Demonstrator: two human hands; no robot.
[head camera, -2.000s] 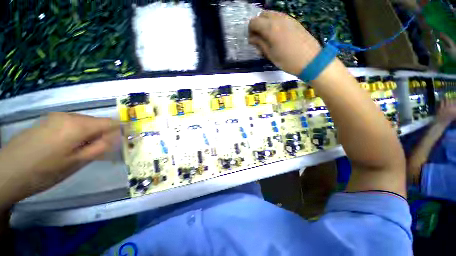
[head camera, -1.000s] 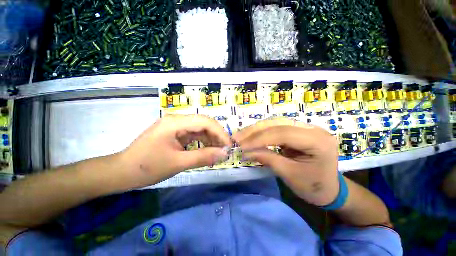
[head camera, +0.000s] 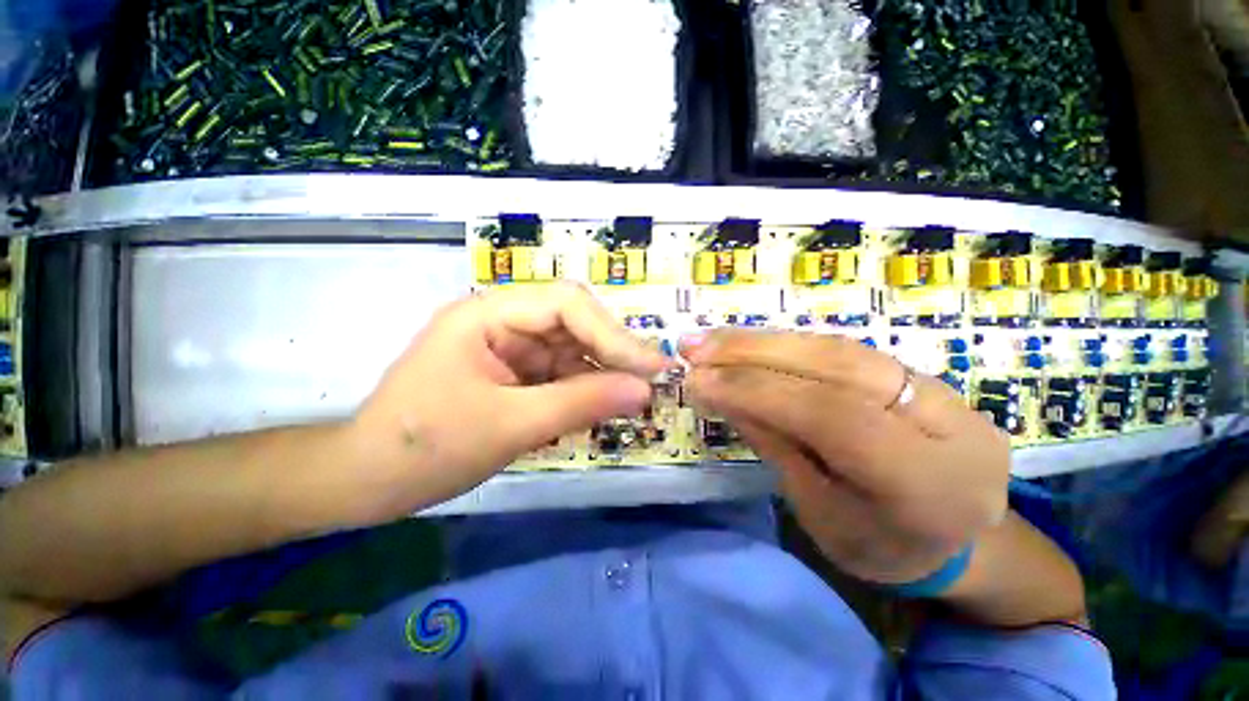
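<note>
A pale cream circuit board panel with repeated boards lies on the conveyor, with yellow and black parts along its far edge. My left hand and my right hand meet above the panel, fingertips close together. A tiny translucent part shows between the fingertips; it seems pinched by both hands. Its leads and exact shape are too small to tell. My hands hide part of the boards beneath. A blue wrist strap is on my right wrist.
Metal conveyor rails run along both sides of the panel. Beyond lie a bin of white parts, a bin of clear-greyish parts and large trays of green capacitors. Another person's blue sleeve shows at the right.
Since two seconds ago, my right hand has come from the clear-greyish bin to meet my left hand over the boards. Since one second ago, both hands have shifted slightly right and up in view.
</note>
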